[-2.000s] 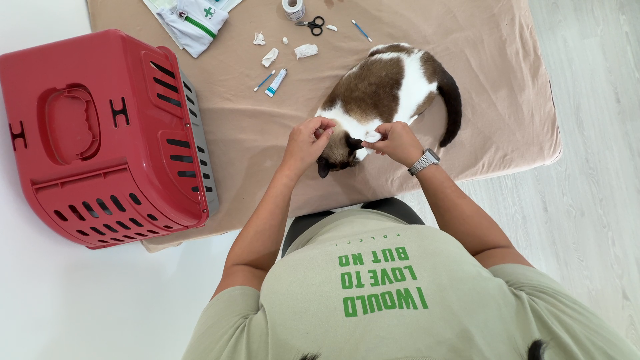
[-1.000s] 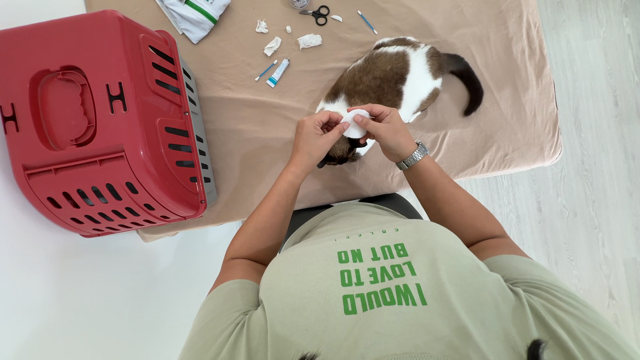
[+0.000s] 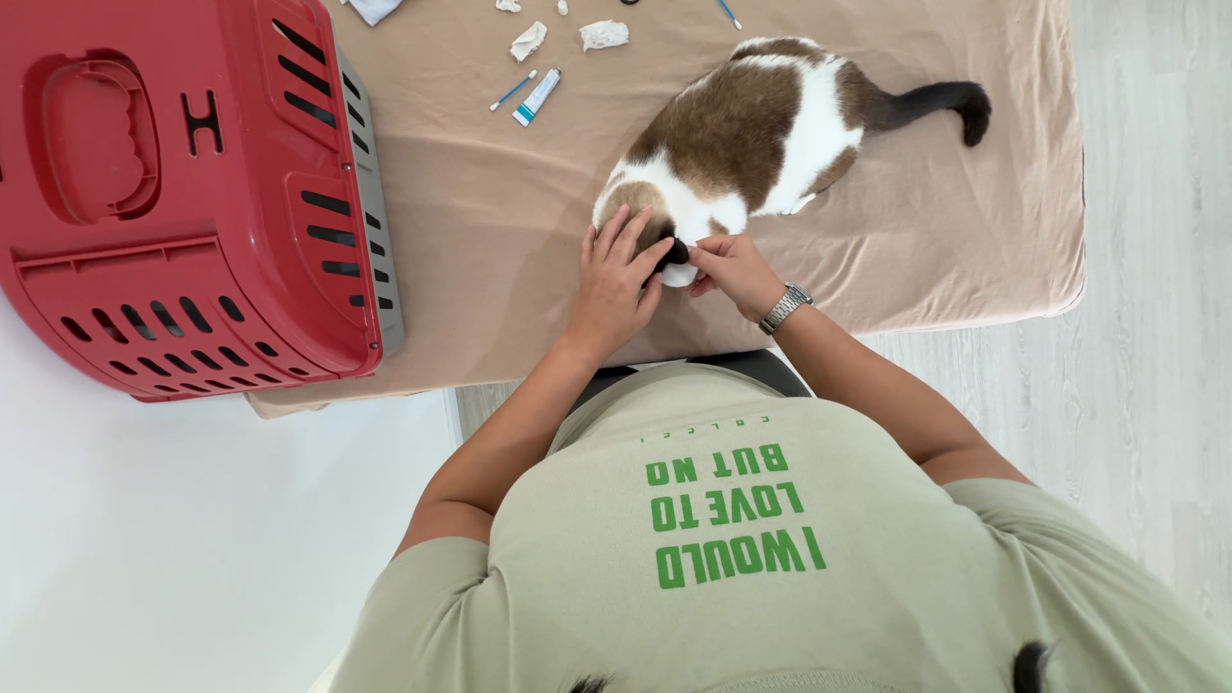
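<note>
A brown and white cat (image 3: 741, 135) with a dark tail crouches on the beige cloth, its head toward me. My left hand (image 3: 616, 289) lies over the cat's head with the fingers spread, its fingertips beside the dark ear (image 3: 676, 252). At the other side of that ear is my right hand (image 3: 733, 274), thumb and index finger pinched together at the ear's edge. A round white cotton pad (image 3: 680, 276) shows just below the ear, between the hands; which fingers touch it is partly hidden. The cat's face is out of sight.
On the left stands a red and grey pet carrier (image 3: 260, 192). Beyond the cat's head lie a small tube (image 3: 537, 97), a cotton swab (image 3: 513, 90), crumpled white pieces (image 3: 604, 36) and another swab (image 3: 730, 13). The bed's edge (image 3: 962, 322) runs near my body.
The white pad, held up between both hands a second ago, is now low by the cat's ear. My left hand has opened onto the cat's head.
</note>
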